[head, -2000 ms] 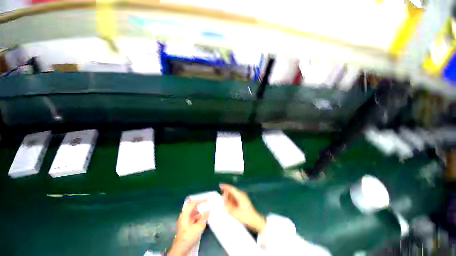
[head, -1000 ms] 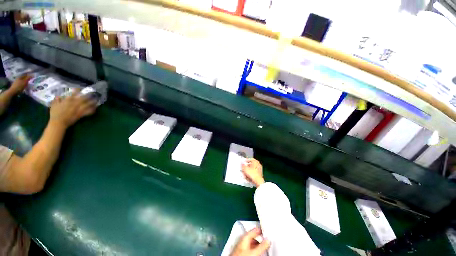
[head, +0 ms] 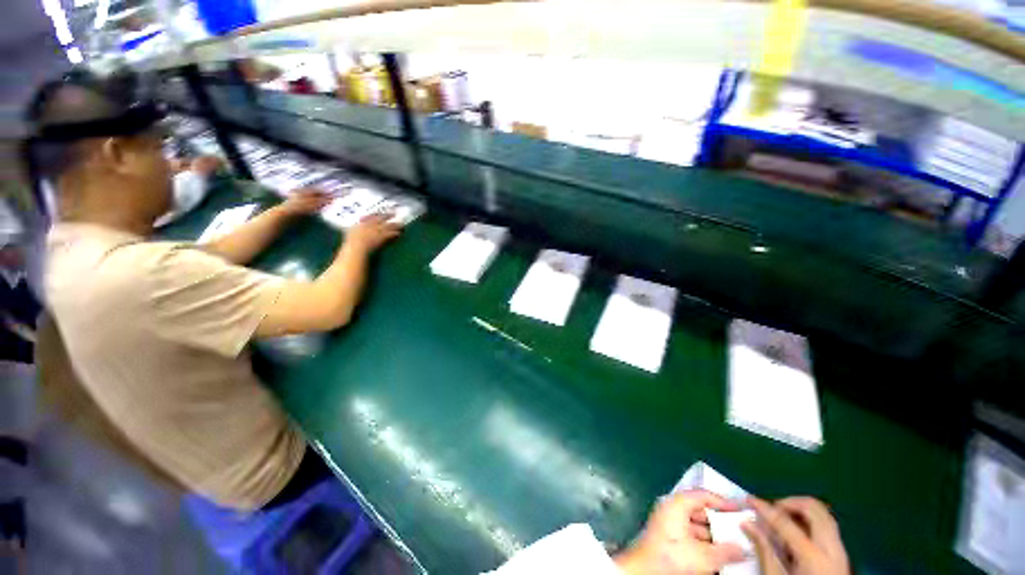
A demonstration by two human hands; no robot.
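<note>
A white label strip [head: 710, 476] shows at the bottom right, mostly covered by my hands. My left hand [head: 686, 532] holds the strip at its near part. My right hand [head: 804, 535] is right beside it with its fingertips at the strip's surface; whether a sticker is between them cannot be told. Behind my hands, a white product box [head: 773, 382] with a small round emblem lies on the dark green belt. Another white box [head: 635, 322] lies to its left. The lower end of the strip is cut off by the picture's edge.
More white boxes [head: 550, 285] lie in a row to the left. A person in a tan shirt [head: 157, 337] sits at left, hands on a group of boxes [head: 357, 207]. Another box [head: 995, 505] lies at the right edge. A green ledge runs behind the belt.
The view has swung left, showing more of the other worker. My right hand has come back from a box on the belt to the strip at my left hand.
</note>
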